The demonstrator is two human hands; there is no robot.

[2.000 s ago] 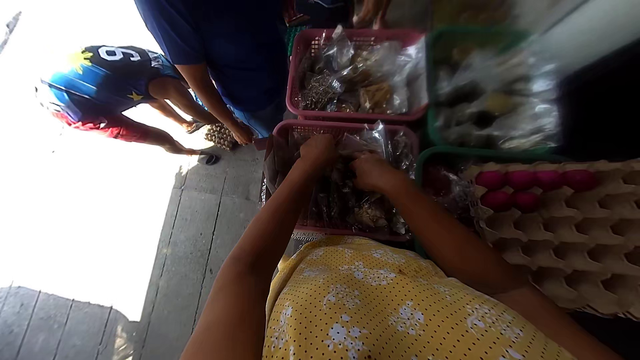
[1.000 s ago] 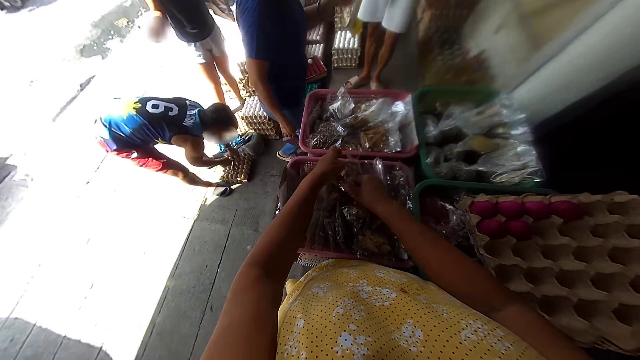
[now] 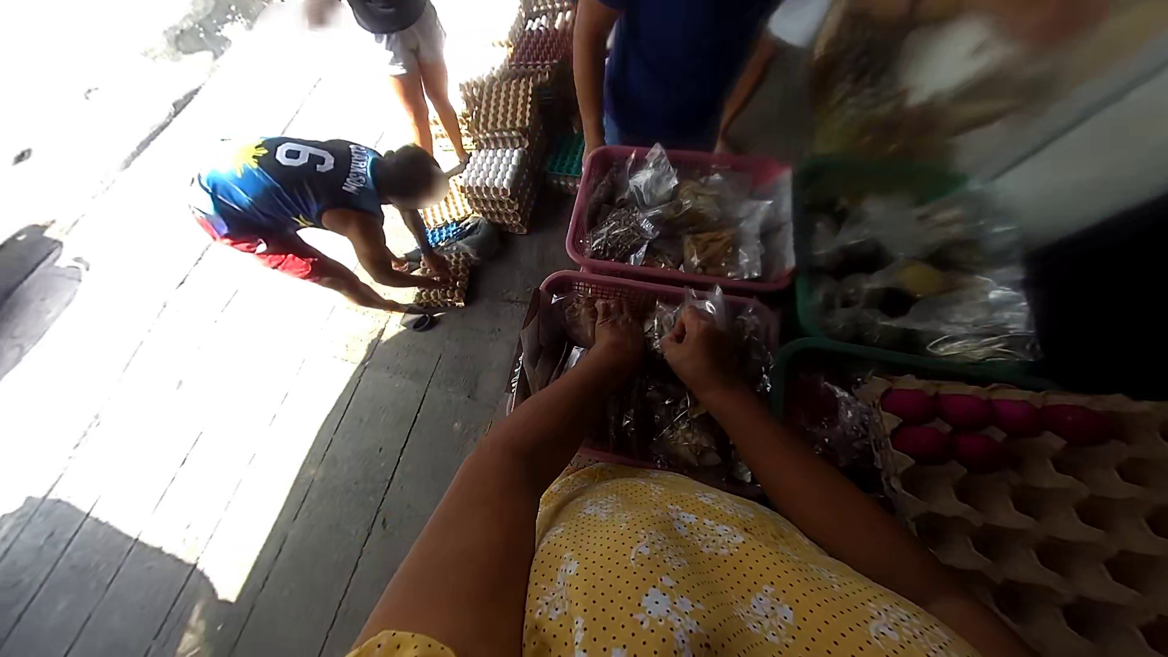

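Both of my hands are over the nearer pink plastic basket (image 3: 639,286), which holds clear plastic bags of dark and brown goods (image 3: 689,436). My left hand (image 3: 616,328) reaches down on the bags at the basket's left part; its fingertips are partly hidden. With curled fingers, my right hand (image 3: 701,345) grips a clear plastic bag (image 3: 716,306) to the right of it. A second pink basket (image 3: 684,274) with similar bags stands just beyond, touching or nearly touching the first.
Green baskets (image 3: 803,315) with bagged goods stand at the right. A cardboard egg tray (image 3: 1013,497) holds several magenta eggs (image 3: 967,411). Stacked egg trays (image 3: 497,173) stand beyond. One person (image 3: 310,182) bends over a tray at the left; another person (image 3: 684,73) stands past the baskets.
My hands, which were close together, are now a little apart over the same basket. The standing person in dark blue has moved to the right, behind the far pink basket.
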